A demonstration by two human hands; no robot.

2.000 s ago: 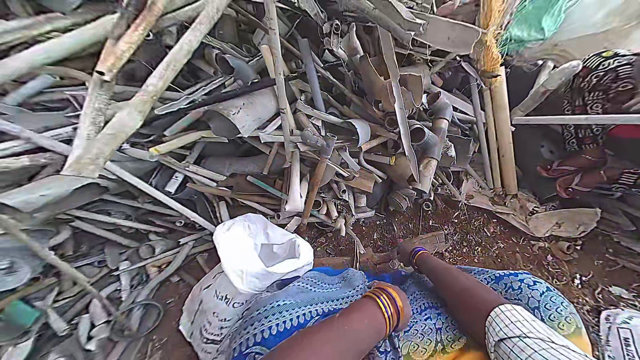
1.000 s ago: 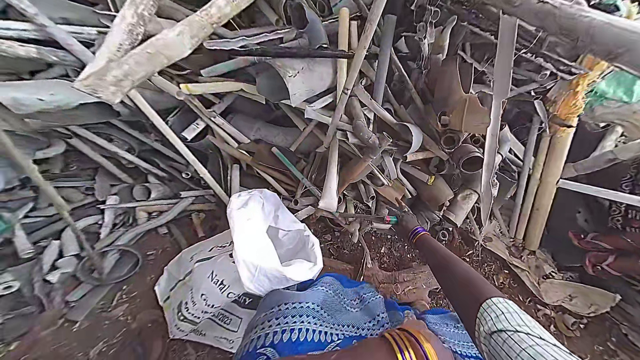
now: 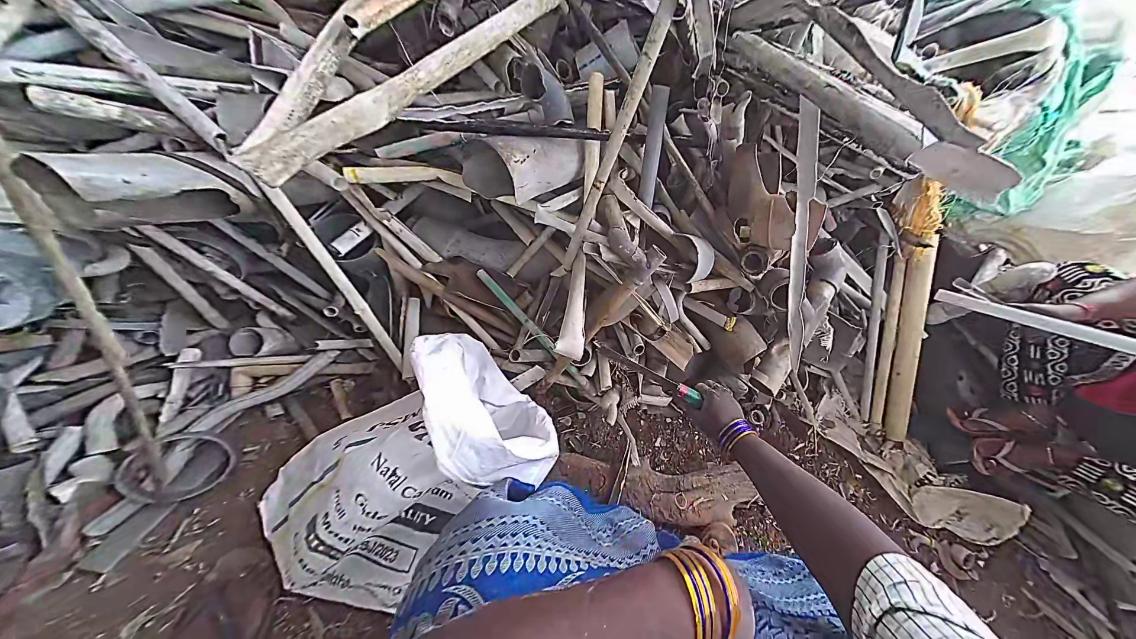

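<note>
My right hand [image 3: 714,410] reaches forward at the foot of the scrap pile, closed on the green and red handle [image 3: 690,396] of a tool. A thin dark blade seems to run from it up and left into the pieces. My left hand [image 3: 742,599] is low in the view, just past yellow and blue bangles; its fingers are hidden. Between my arms and the pile lies a brown wooden block [image 3: 688,497] on the soil. A white woven sack [image 3: 355,506], printed and with its mouth [image 3: 506,435] open, stands left of my blue patterned cloth [image 3: 524,541].
A tall heap of broken plastic pipes [image 3: 524,169] spans the front. A long pale pipe [image 3: 399,98] slants across its upper left, and a post [image 3: 912,328] stands at right. Beyond it a person [image 3: 1047,382] sits close by. A pipe ring [image 3: 177,466] lies at left.
My right hand has moved from beside the wooden block to the pile's foot, where the green-handled tool shows in it. The view has swung over the last two seconds.
</note>
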